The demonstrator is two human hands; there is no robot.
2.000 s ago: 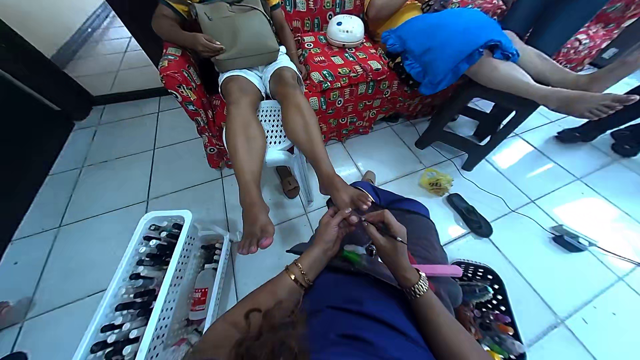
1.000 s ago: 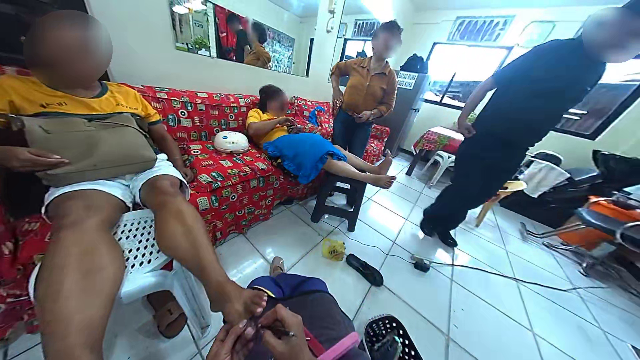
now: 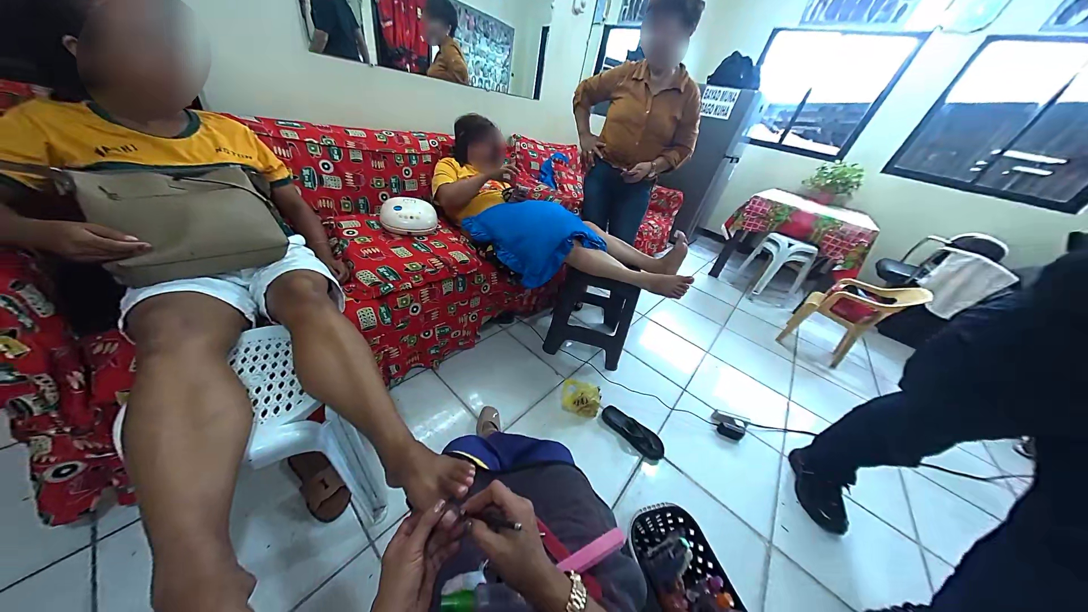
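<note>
At the bottom middle my left hand (image 3: 418, 557) is against the toes of a seated person's foot (image 3: 432, 480), its fingers bent around something I cannot make out. My right hand (image 3: 510, 531), with a gold watch (image 3: 577, 591) at the wrist, pinches a thin dark pen-like tool (image 3: 507, 524) beside the same toes. A pink nail file or similar flat bar (image 3: 592, 551) lies on my dark-covered lap (image 3: 552, 493), right of my right hand. A green-ended container (image 3: 459, 601) shows at the lower edge.
Near my lap's right side stands a black basket (image 3: 637, 544) of small bottles. A black slipper (image 3: 633, 432), yellow plastic bag (image 3: 581, 397) and corded adapter (image 3: 729, 425) lie on the tiles. A black stool (image 3: 592, 319) supports another person's legs. A dark-clothed person (image 3: 977, 408) stands close at right.
The view has swung upward from the lap to the room. The dark-clothed person at right is nearer than one second ago. My hands stay at the foot.
</note>
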